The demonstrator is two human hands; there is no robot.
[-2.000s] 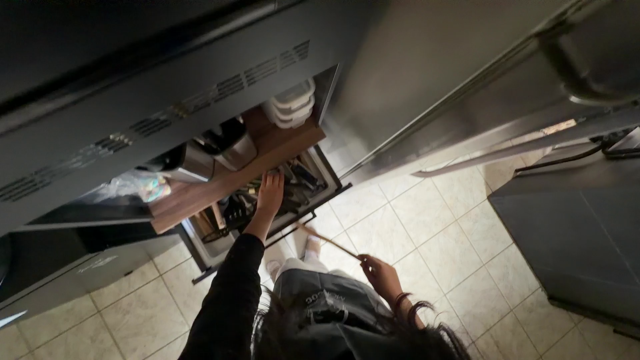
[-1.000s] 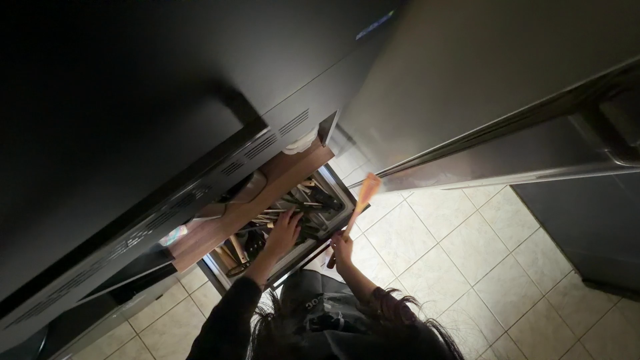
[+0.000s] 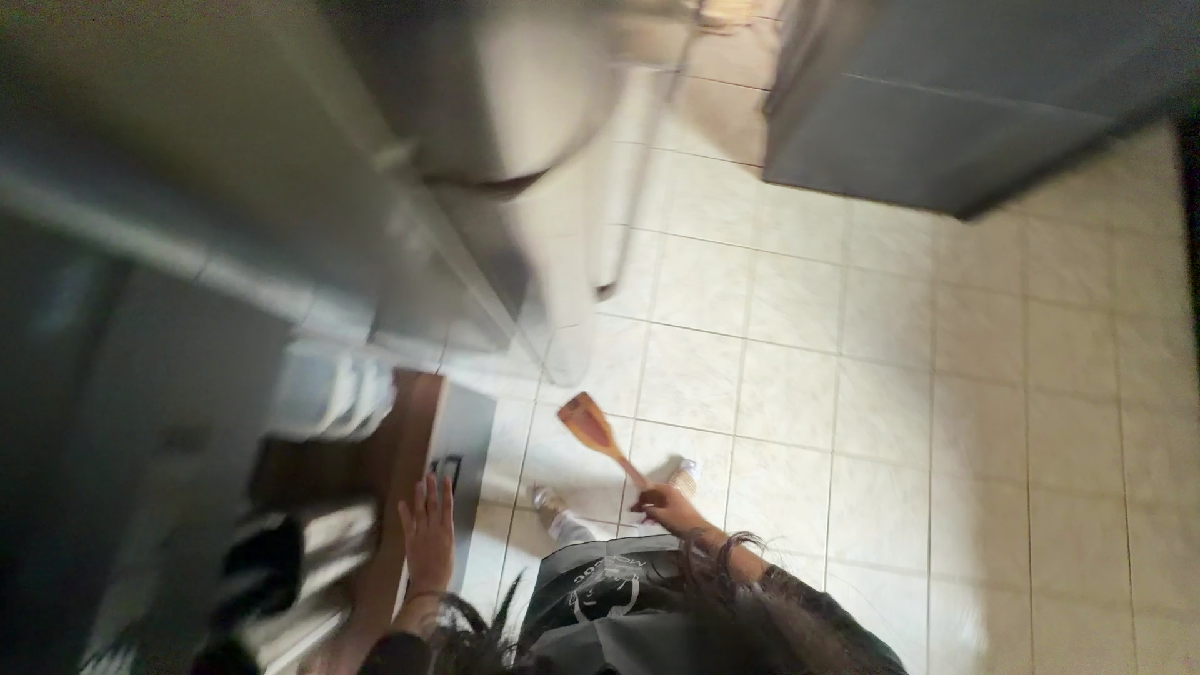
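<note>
My right hand (image 3: 667,507) is closed around the handle of a wooden spatula (image 3: 591,424), its broad head pointing up and left above the floor. My left hand (image 3: 429,536) lies flat with extended fingers against the top edge of a drawer front (image 3: 466,441), beside its dark handle. Just left of that hand runs the brown wooden edge of a second, pulled-out drawer or shelf (image 3: 412,422). The utensils inside the lower drawer are hidden from view.
White plastic containers (image 3: 352,394) and dark items sit on the wooden shelf. A blurred metallic appliance, seemingly a refrigerator (image 3: 309,169), fills the upper left. A grey cabinet (image 3: 900,103) stands at the upper right on the tiled floor (image 3: 787,375).
My left hand has come out from among the utensils to the drawer front, and the utensil drawer is no longer seen open. My right hand still holds the spatula. The view has swung right.
</note>
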